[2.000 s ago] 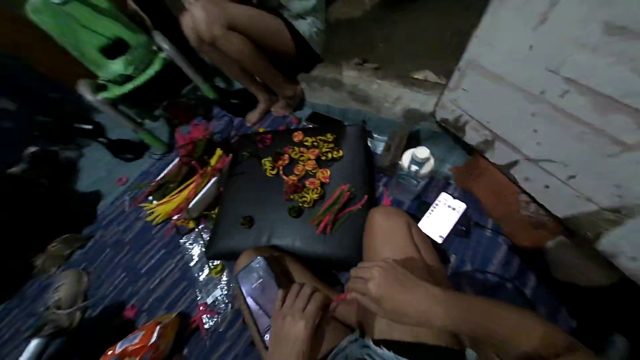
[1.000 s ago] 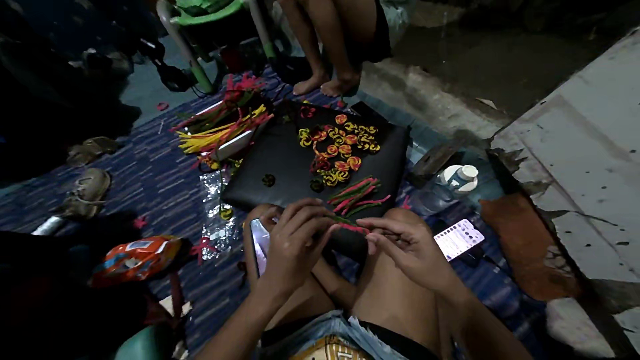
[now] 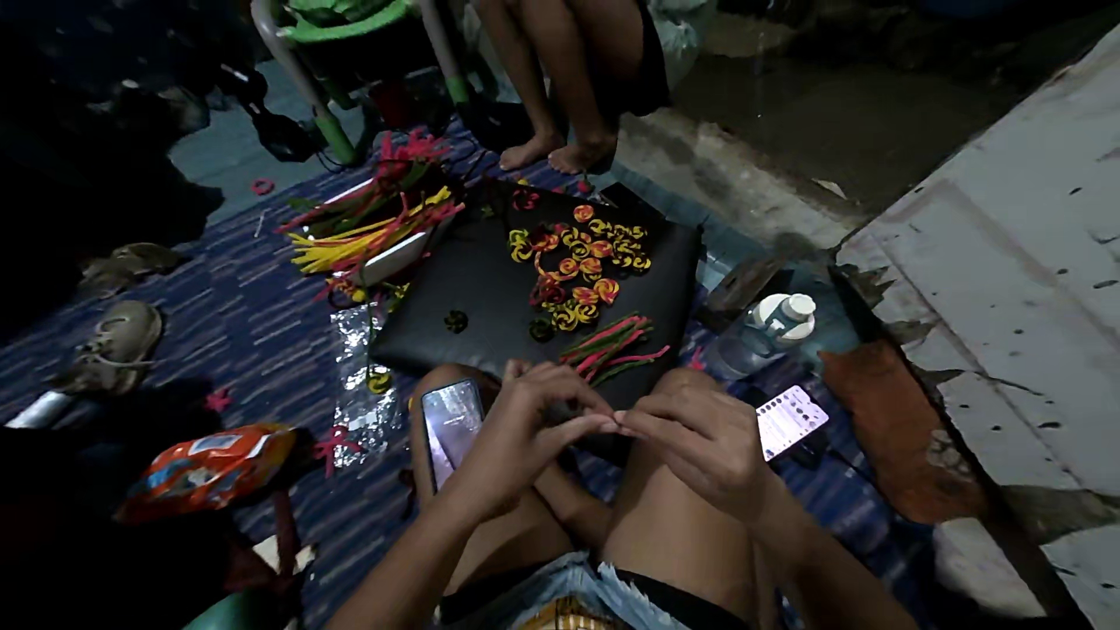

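My left hand [image 3: 542,420] and my right hand [image 3: 700,429] meet fingertip to fingertip above my lap. Something small and reddish is pinched between them, mostly hidden by the fingers. Just beyond lies a black cushion [image 3: 446,297] bearing a bundle of pink and green fuzzy strips [image 3: 612,346], which look like pipe cleaners. Farther up on it sit several coiled orange, red and yellow rosettes [image 3: 582,267], with a dark green coil [image 3: 456,321] apart at the left. A phone [image 3: 451,424] rests on my left thigh.
Yellow and pink strips [image 3: 376,241] fill a white tray left of the cushion. A lit phone [image 3: 790,422] and a clear bottle [image 3: 752,341] stand at right. An orange packet [image 3: 214,464] and a shoe [image 3: 127,341] lie left. Another person's bare feet [image 3: 560,153] are beyond the cushion.
A pink and green strip stretched between my hands one second ago; now the fingertips are together and only a small bit shows. The view has shifted since two seconds ago.
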